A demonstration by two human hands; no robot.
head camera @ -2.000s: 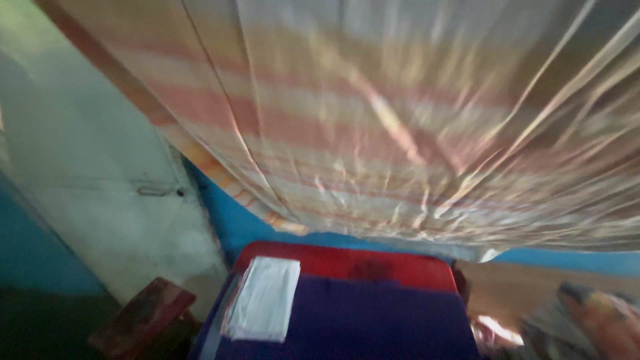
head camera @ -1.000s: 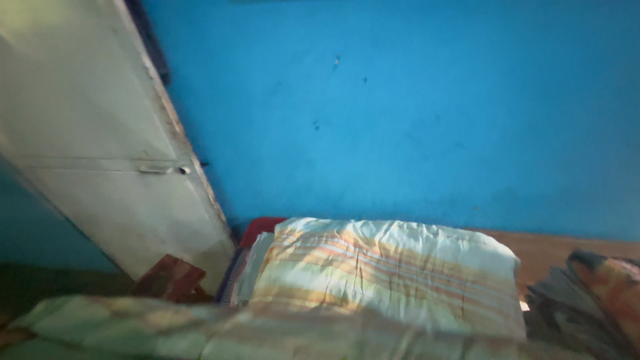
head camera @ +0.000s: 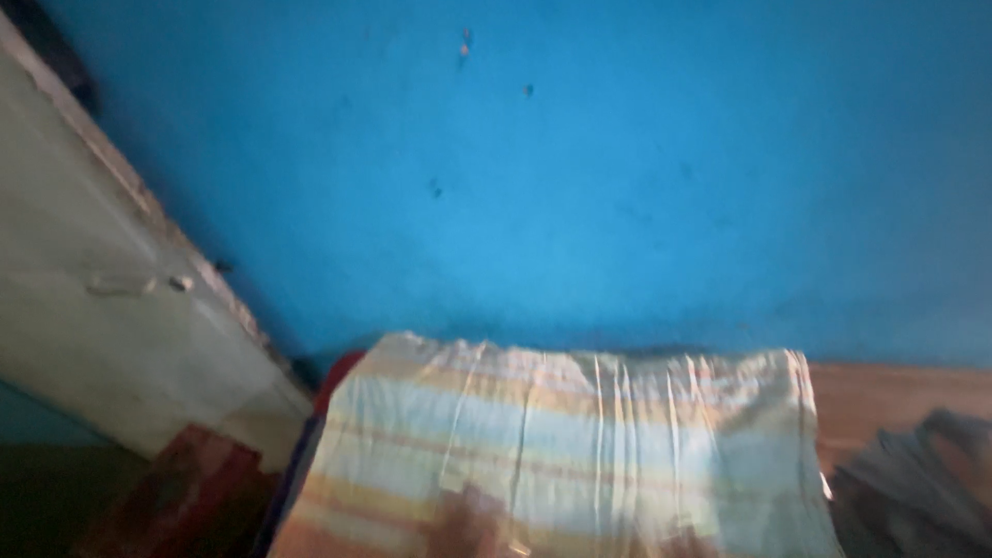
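Note:
A striped cloth (head camera: 558, 442) in pale blue, yellow and orange, creased lengthwise, spreads over a red and dark blue surface, which shows only at the left edge. At the bottom of the view my left hand (head camera: 469, 523) is a brown blur against the cloth. Farther right, only a small blurred part of my right hand (head camera: 686, 541) shows, also against the cloth. Motion blur hides the fingers of both hands, so whether they grip the fabric cannot be made out.
Behind the cloth rises a blue wall (head camera: 573, 194). A pale metal door (head camera: 93, 310) with a handle stands at the left, a dark red object (head camera: 194, 480) below it. At right are a brown wooden surface (head camera: 891, 403) and a heap of dark fabric (head camera: 914, 480).
Two seconds ago the cloth hung high across the view, with the red and blue surface and a folded white item bare below. Now it lies lower, over that surface.

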